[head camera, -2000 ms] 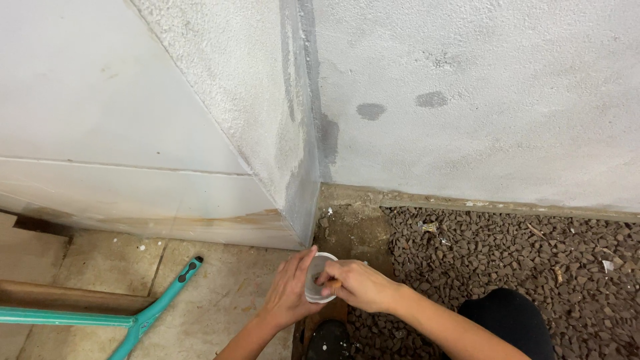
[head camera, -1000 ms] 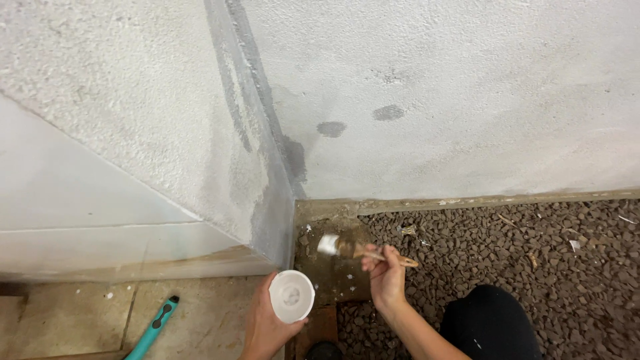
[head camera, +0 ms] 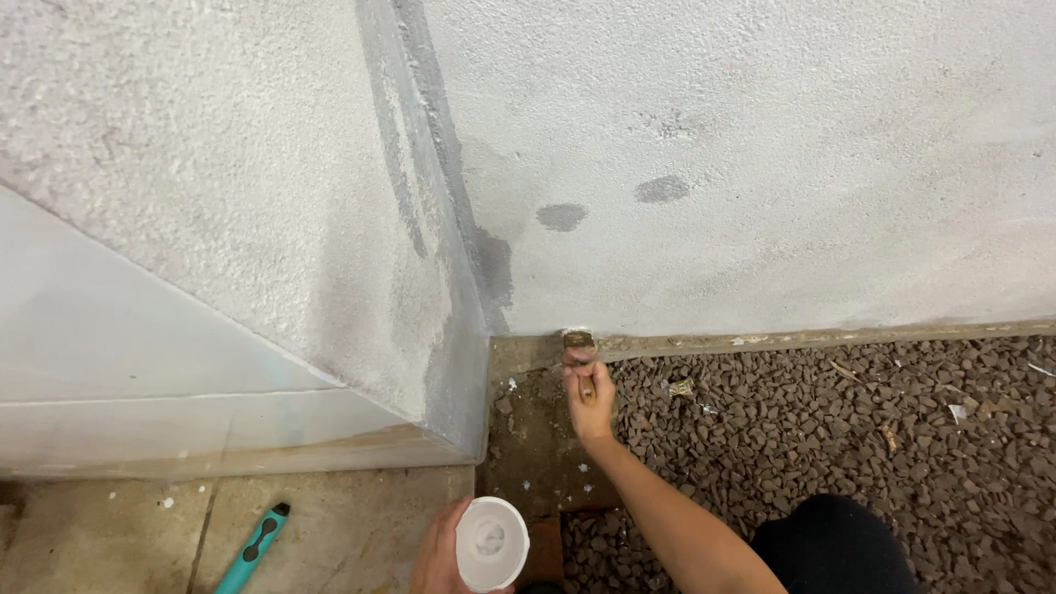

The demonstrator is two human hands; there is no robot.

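Note:
My right hand (head camera: pixel 591 400) grips the wooden handle of a paintbrush (head camera: pixel 579 340), whose bristles touch the bottom edge of the rough white wall (head camera: pixel 742 247), right of the inner corner. Some white paint shows at the bristle tips. Near the bottom of the view, my left hand (head camera: pixel 441 549) holds a white plastic cup (head camera: pixel 492 544) with its mouth facing up and a little white paint inside. Darker grey patches (head camera: pixel 561 217) mark the wall above the brush and along the corner.
Brown gravel (head camera: pixel 825 429) lies along the wall's foot at the right, and my dark-clothed knee (head camera: pixel 829 544) is over it. A teal handle (head camera: pixel 254 549) with a black tip lies over the floor tiles (head camera: pixel 346 520) at the lower left. The adjoining wall (head camera: pixel 272 165) juts out on the left.
The brush was down in the cup two seconds ago, then out over the ground beside it. My right hand has moved it forward to the wall's foot. My left hand still holds the cup.

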